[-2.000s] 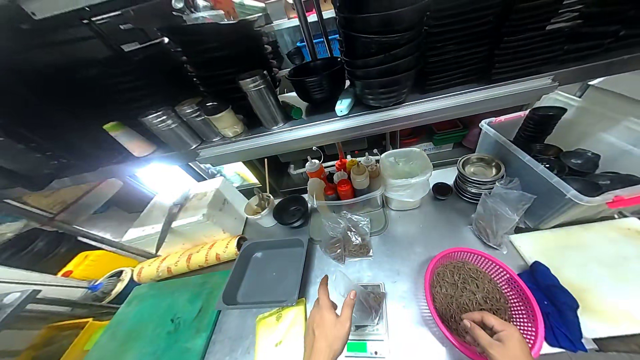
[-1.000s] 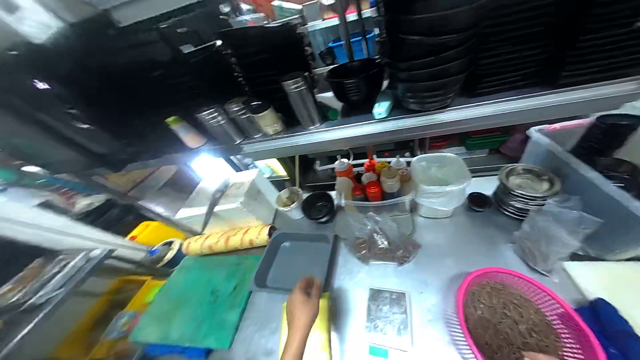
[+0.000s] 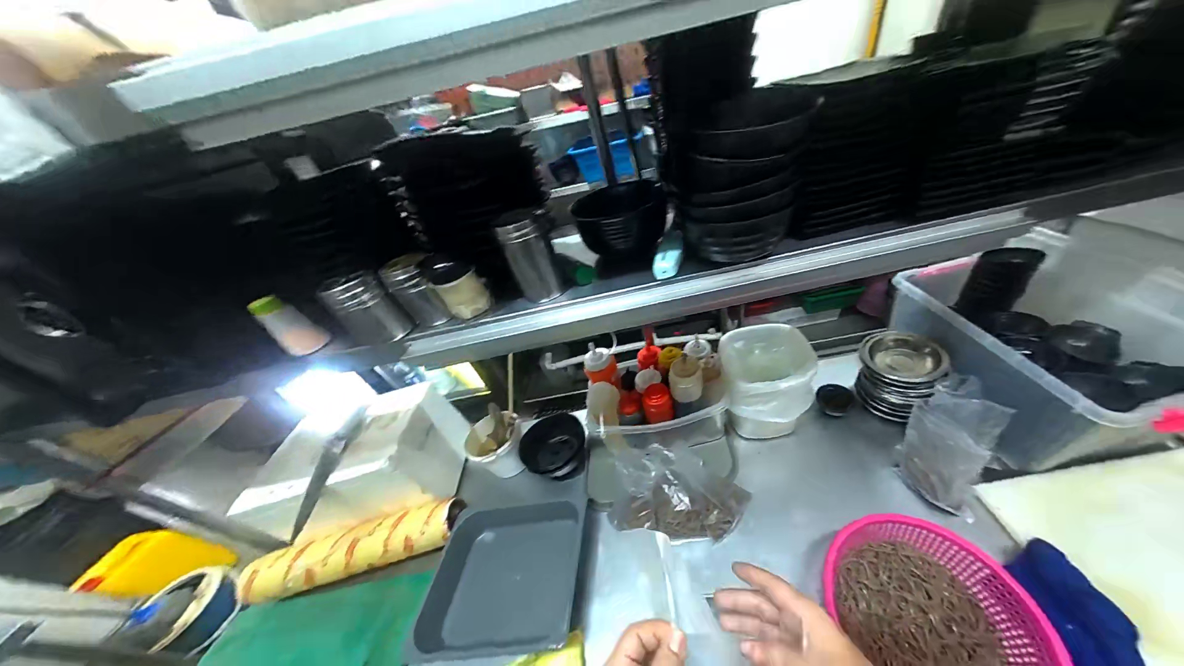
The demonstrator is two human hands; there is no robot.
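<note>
My left hand (image 3: 650, 643) pinches a clear plastic bag (image 3: 647, 578) at the bottom centre. To its right, my right hand (image 3: 782, 615) is spread with its fingers apart, close beside the bag and near the rim of a pink plastic basket (image 3: 837, 555). Brown noodle-like strands (image 3: 911, 601) fill the basket. Behind my hands, clear bags of similar strands (image 3: 680, 504) lie on the steel counter. The lower part of the held bag blends into the bright counter, and whether it holds anything cannot be told.
A grey tray (image 3: 504, 583) and green cutting board (image 3: 314, 624) lie left. Squeeze bottles (image 3: 657, 402) stand in a bin behind. Small metal dishes (image 3: 902, 361), a clear plastic tub (image 3: 999, 370), a blue cloth (image 3: 1073, 597) and a white board (image 3: 1101, 518) are right. A steel shelf (image 3: 592, 314) crosses above.
My left hand has moved from over the yellow item beside the grey tray to the right, and now holds a clear bag. My right hand has come out of the basket to the bag's side.
</note>
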